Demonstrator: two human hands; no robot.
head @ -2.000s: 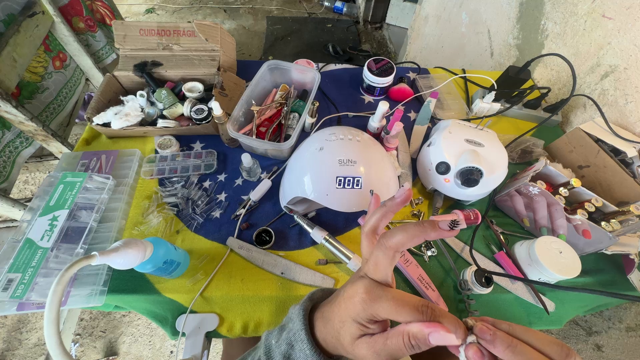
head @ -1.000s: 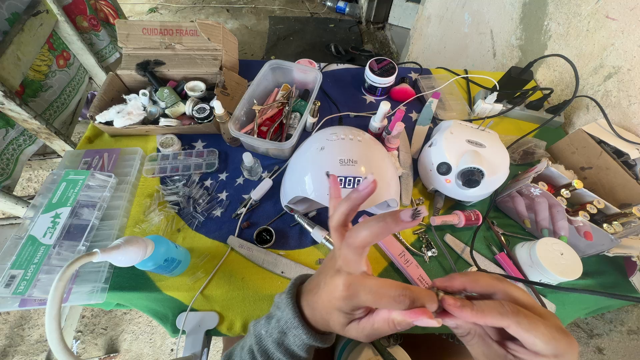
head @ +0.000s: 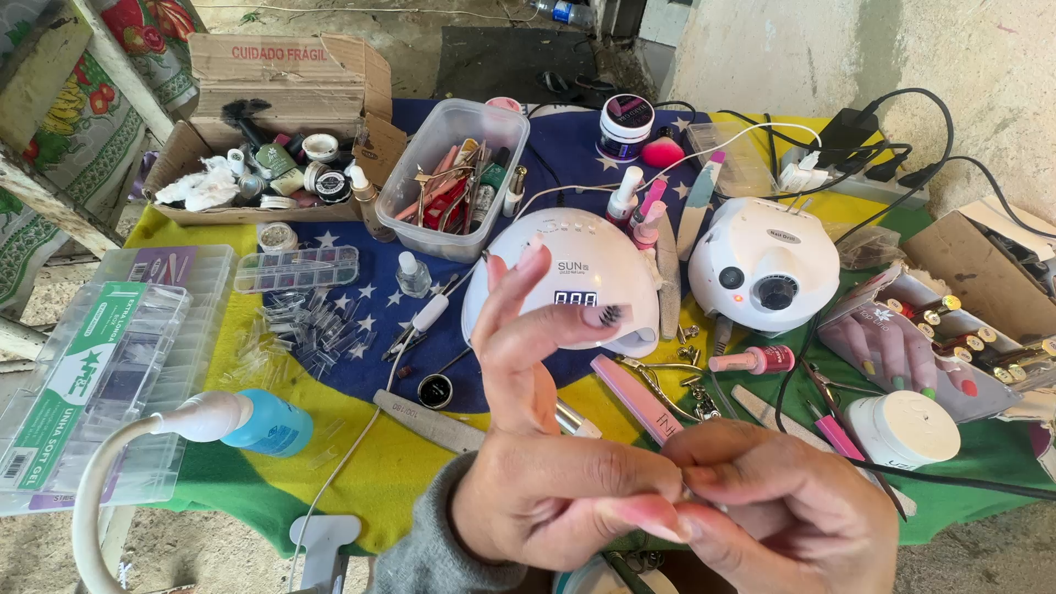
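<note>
My left hand (head: 549, 429) is low in the middle, its thumb and index finger pinched together and other fingers raised. My right hand (head: 784, 503) meets it fingertip to fingertip. Between them is a small pale thing, mostly hidden, too small to name. One raised left nail bears a dark leaf-like design. Behind the left hand stands a white UV/LED nail lamp (head: 528, 272) with a lit display. A pink nail file (head: 635, 396) lies just beyond the hands, near metal nippers (head: 656, 379) and a pink polish bottle (head: 755, 360) on its side.
A nail drill unit (head: 763, 264) stands right of the lamp, with cables around it. A tool tub (head: 454, 177), a cardboard box (head: 272, 210) and a box of polishes (head: 949, 346) stand farther out. At left are a blue bottle (head: 276, 425), loose clear nail tips (head: 309, 334) and plastic cases (head: 91, 379).
Both hands have stayed pinched together at the fingertips. The raised fingers of my left hand have shifted left and spread in front of the lamp.
</note>
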